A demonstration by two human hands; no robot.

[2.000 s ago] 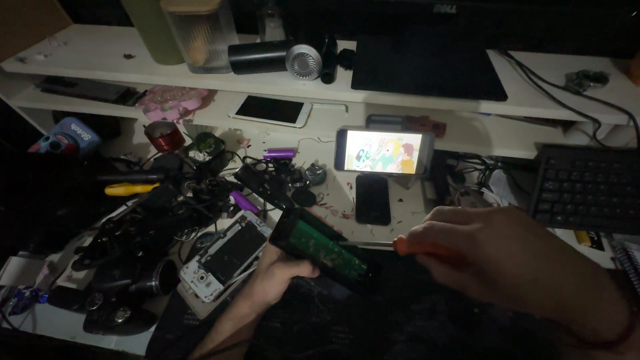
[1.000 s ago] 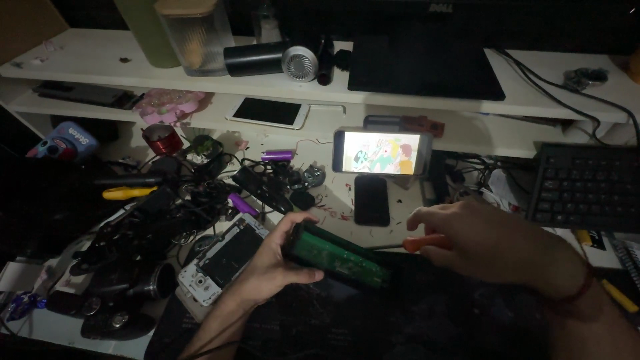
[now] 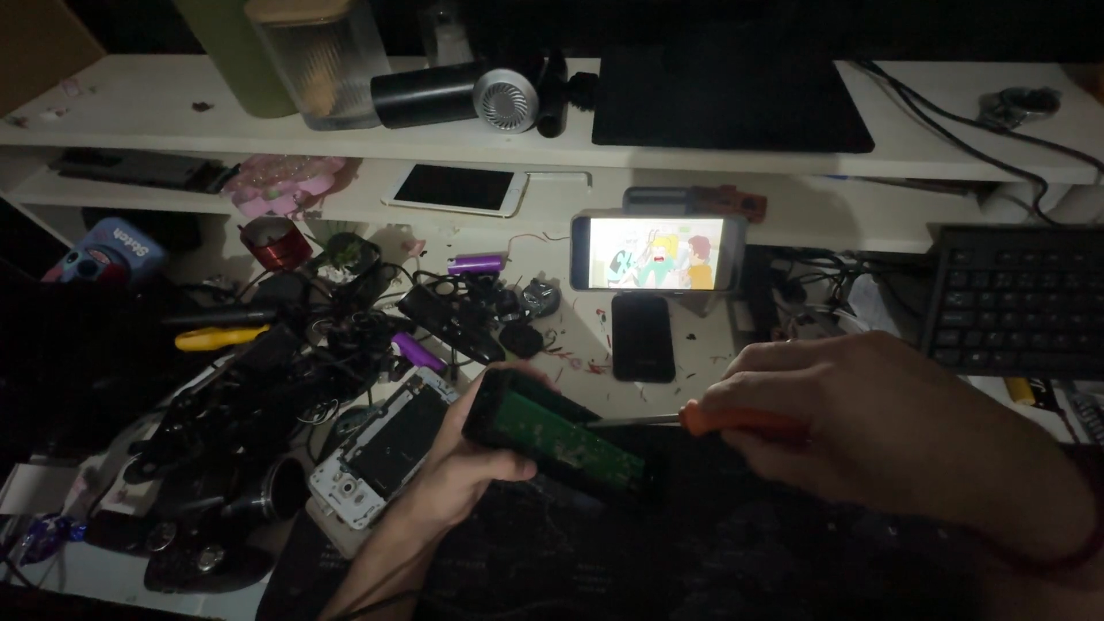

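My left hand (image 3: 470,457) grips one end of a black housing with a green circuit board (image 3: 565,440) showing inside, held tilted above a dark desk mat. In my right hand (image 3: 828,414) is a screwdriver with an orange handle (image 3: 720,419). Its metal shaft points left, and the tip lies at the upper edge of the green board; whether it touches a screw cannot be told. An opened white phone (image 3: 388,448) lies just left of my left hand. Beyond the board, a dark phone (image 3: 642,338) lies flat below a propped phone with a lit screen (image 3: 657,253).
Tangled cables and a black camera (image 3: 207,517) fill the left side, along with a yellow-handled tool (image 3: 221,337) and purple battery cells (image 3: 476,264). A black keyboard (image 3: 1018,302) stands at the right. Behind, a white shelf (image 3: 535,155) holds a black handheld fan (image 3: 457,97) and a glass jar (image 3: 323,65).
The screwdriver's tip has moved left onto the board's upper edge; one second ago it was nearer the housing's right end. My right-hand fingers have closed further around the handle.
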